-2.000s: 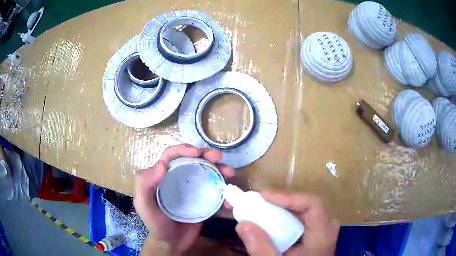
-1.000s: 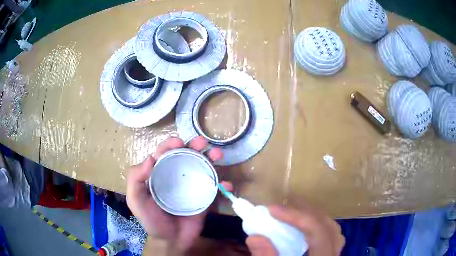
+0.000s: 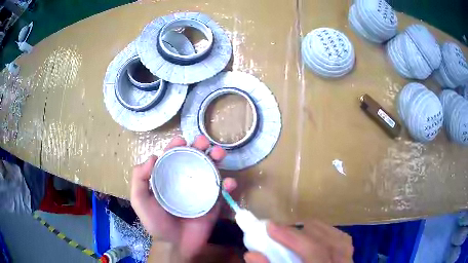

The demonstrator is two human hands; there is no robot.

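Observation:
My left hand (image 3: 172, 231) holds a pale hat crown (image 3: 186, 182) with its hollow side facing up, near the table's front edge. My right hand (image 3: 303, 241) grips a white glue bottle (image 3: 261, 236). The bottle's thin green-blue nozzle points up and left, its tip at the right side of the crown's rim. Whether glue is coming out cannot be seen. A pleated hat brim (image 3: 267, 115) lies flat just behind my left hand. Two more brims overlap behind it, the upper one (image 3: 149, 49) resting partly on the lower one (image 3: 115, 105).
A single crown (image 3: 328, 52) lies dome up at the back right, with several more crowns (image 3: 421, 112) along the right. A brown lighter-like bar (image 3: 378, 116) and a white scrap (image 3: 338, 166) lie on the table (image 3: 328, 110). A blue crate (image 3: 101, 226) stands below the front edge at left.
The crown has turned and tilted in my left hand, and its inside shows more fully. The glue bottle has moved down a little, with its nozzle still at the crown's right rim.

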